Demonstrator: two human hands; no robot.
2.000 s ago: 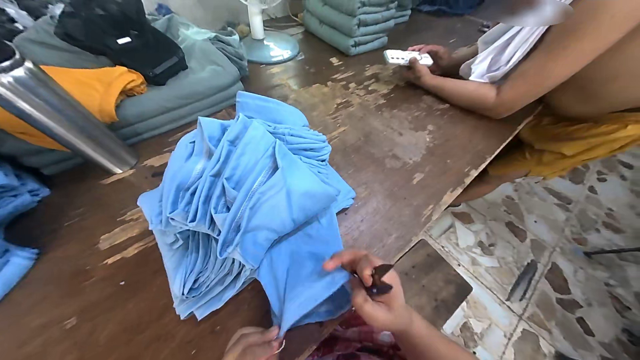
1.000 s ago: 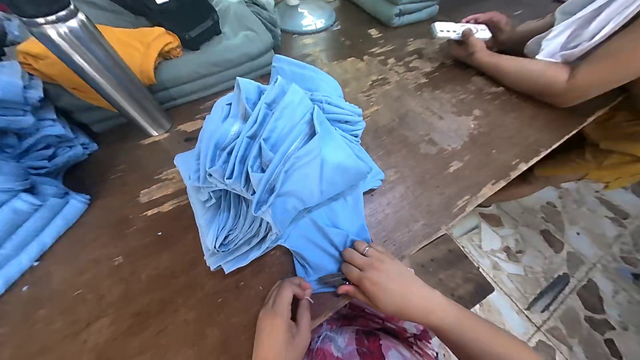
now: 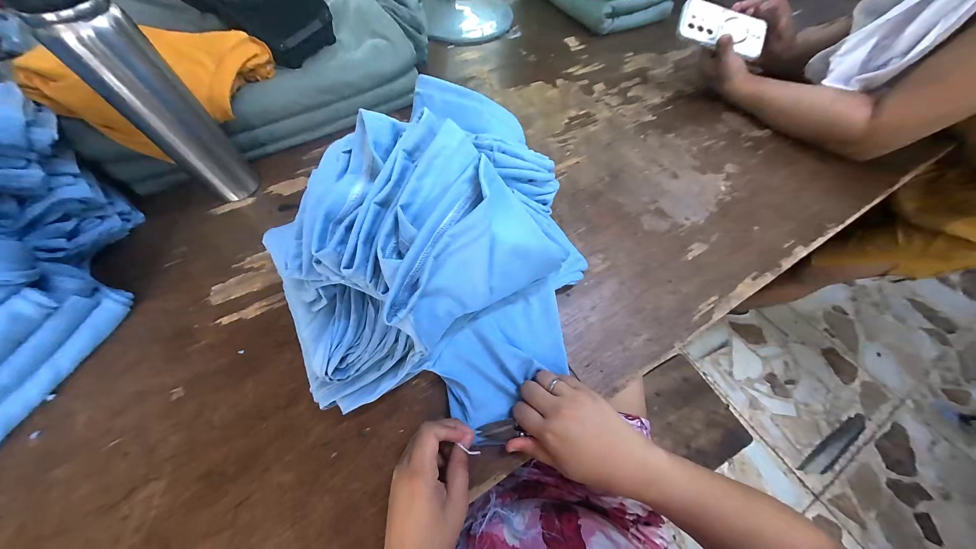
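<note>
A pile of light blue fabric pieces lies in folds on the worn wooden table, one piece reaching down to the near edge. My left hand pinches that piece's lower corner, where a short white thread end sticks out between thumb and finger. Small dark metal thread snips are in my right hand, their tips pointing left at the corner. The fingers of my right hand, one with a ring, also rest on the blue cloth. My palm hides the snips' handles.
A steel bottle leans at the left before grey-green folded fabric and an orange cloth. More blue fabric lies far left. At the upper right, another person's forearms rest on the table, hands holding a white phone.
My right hand, raised with the snips two seconds ago, has come down onto the cloth, and the snips now lie by the corner at my left hand. The view has shifted.
</note>
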